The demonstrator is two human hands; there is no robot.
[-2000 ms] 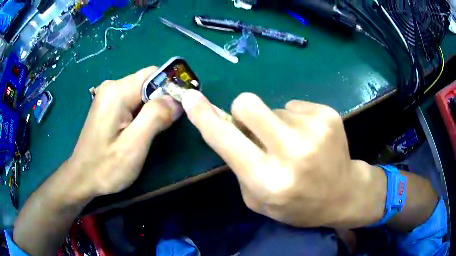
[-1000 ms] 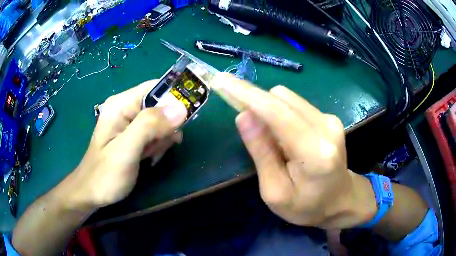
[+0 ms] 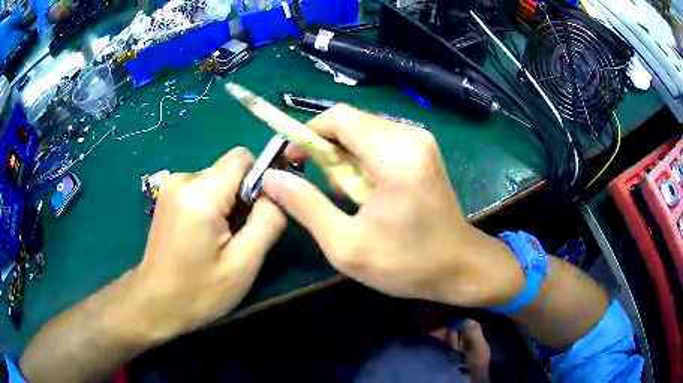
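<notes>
A silver-edged smartwatch case (image 3: pixel 263 166) is held tilted nearly edge-on, so its inside is mostly hidden. My left hand (image 3: pixel 202 239) grips it from the left between thumb and fingers. My right hand (image 3: pixel 397 209) is at its right side, with thumb and a finger at the case. The same hand holds a cream-yellow pry tool (image 3: pixel 281 123), which points up and left above the case and does not touch it. Whether my right fingertips also grip the case is hard to tell.
A black marker pen (image 3: pixel 307 102) lies partly behind my right hand. Beyond it are a thick black cylindrical tool (image 3: pixel 397 66), cables (image 3: pixel 550 123) and a round fan (image 3: pixel 577 66). Small parts and blue bins (image 3: pixel 180 56) are at rear left, a red-pink tray (image 3: pixel 636 202) at right.
The case has turned from showing its inside to nearly edge-on. My right hand has moved left to the case, and the pry tool now points up and left.
</notes>
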